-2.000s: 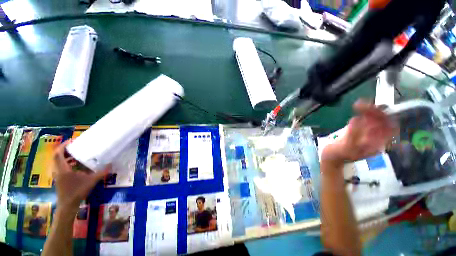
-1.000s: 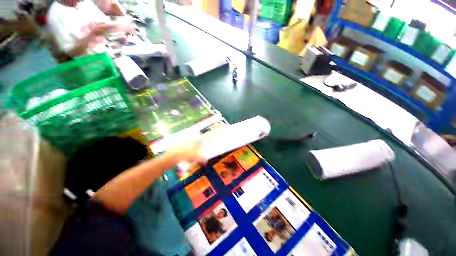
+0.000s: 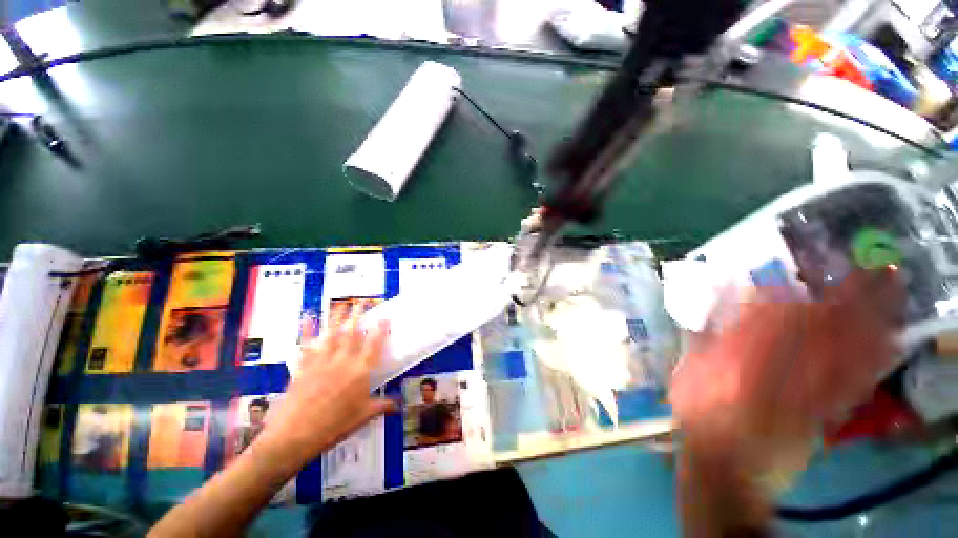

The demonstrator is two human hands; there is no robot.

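Note:
A white appliance housing (image 3: 446,321) lies slantwise on the picture-covered work mat (image 3: 271,384). My left hand (image 3: 336,384) holds its near left end, fingers over the top and thumb on the near side. The black electric screwdriver (image 3: 620,116) hangs at a slant from the upper right, its metal nose (image 3: 530,252) at the housing's far right end; whether it touches is unclear. My right hand (image 3: 783,368) is raised, strongly blurred, right of the worn pad (image 3: 588,357) and in front of the screw feeder (image 3: 882,247); its fingers and any contents cannot be made out.
A second housing (image 3: 32,368) lies along the mat's left end. Another housing (image 3: 404,131) with a black lead lies on the dark green conveyor (image 3: 242,137). A black cord (image 3: 200,242) lies at the mat's back edge. A dark hose (image 3: 882,499) curves at lower right.
The view has swung back from the green crate on the left to the driver and feeder. The housing in my left hand now lies under the driver nose. My right hand has come into view.

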